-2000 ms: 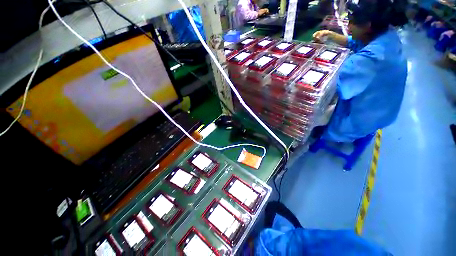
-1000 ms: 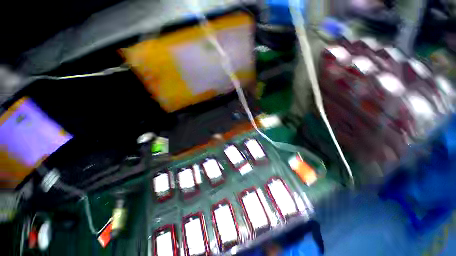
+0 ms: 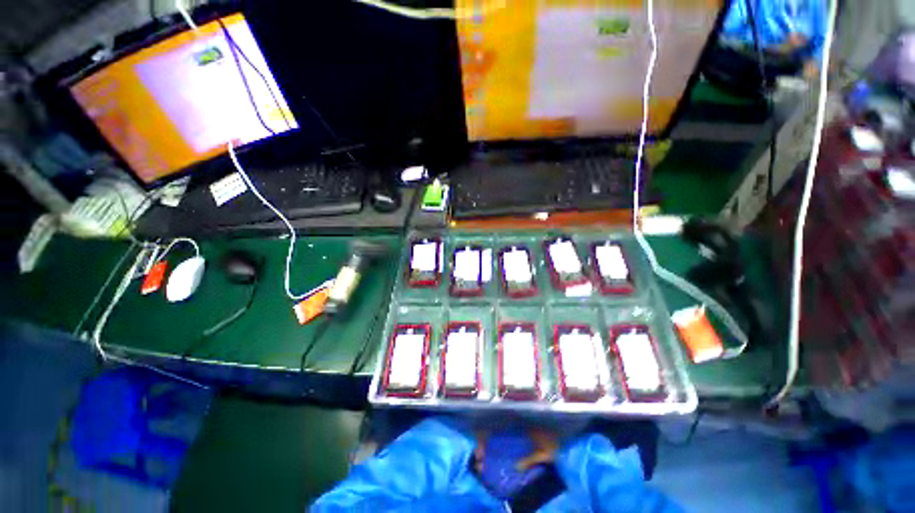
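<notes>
A clear blister tray (image 3: 532, 307) lies on the green bench in front of me, overhanging its front edge. It holds two rows of phone-like units (image 3: 519, 359) with red edges and white rectangles. My left hand (image 3: 480, 453) and my right hand (image 3: 539, 451) show small and blurred below the tray's front edge, beside blue sleeves. Their fingers are too dark to read. An orange tag (image 3: 697, 335) on a white cable lies right of the tray. Another orange tag (image 3: 312, 306) lies left, beside a pale-ended cylindrical item (image 3: 344, 285).
Two monitors (image 3: 191, 95) stand behind black keyboards (image 3: 542, 185). White mouse (image 3: 186, 279) and black mouse (image 3: 241, 266) are on the left bench. White cords hang in front. A blurred stack of red-edged trays (image 3: 853, 271) stands right. A blue stool (image 3: 125, 426) is lower left.
The view has swung left and down, so the tray is now central and the stack has shifted to the far right. Both sleeves and small parts of both hands now show at the bottom.
</notes>
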